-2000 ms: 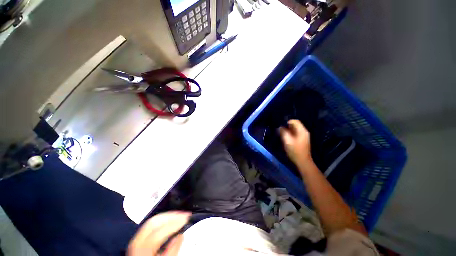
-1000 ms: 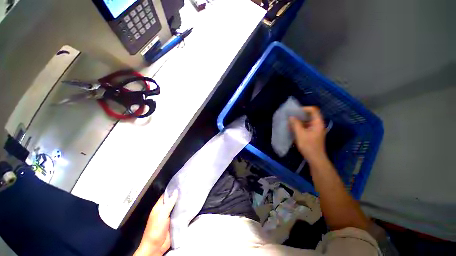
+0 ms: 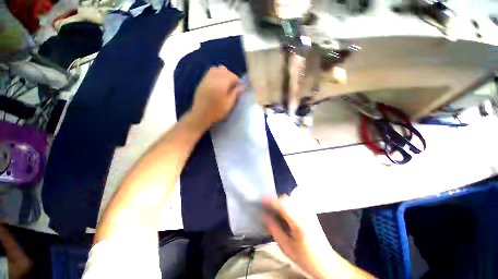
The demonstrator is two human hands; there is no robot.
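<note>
A light grey-blue pocket bag piece (image 3: 243, 158) lies lengthwise over a navy panel (image 3: 199, 185) on the white table left of the needle area. My left hand (image 3: 217, 95) is closed on the far end of the pale piece. My right hand (image 3: 284, 226) is at its near end by the table edge, blurred, with fingers at the cloth; its grip is hard to tell. The presser foot and needle area (image 3: 297, 111) of the sewing machine is right of the cloth.
Stacked navy panels (image 3: 104, 120) lie at left. Red and black scissors (image 3: 390, 133) lie right of the needle. A blue crate (image 3: 404, 234) stands at lower right. A purple fan (image 3: 22, 152) is at far left. A person's arm (image 3: 13, 253) shows at lower left.
The view has swung left from the crate to the machine. The pale piece has moved from over my lap onto the navy panel. My right hand has left the crate.
</note>
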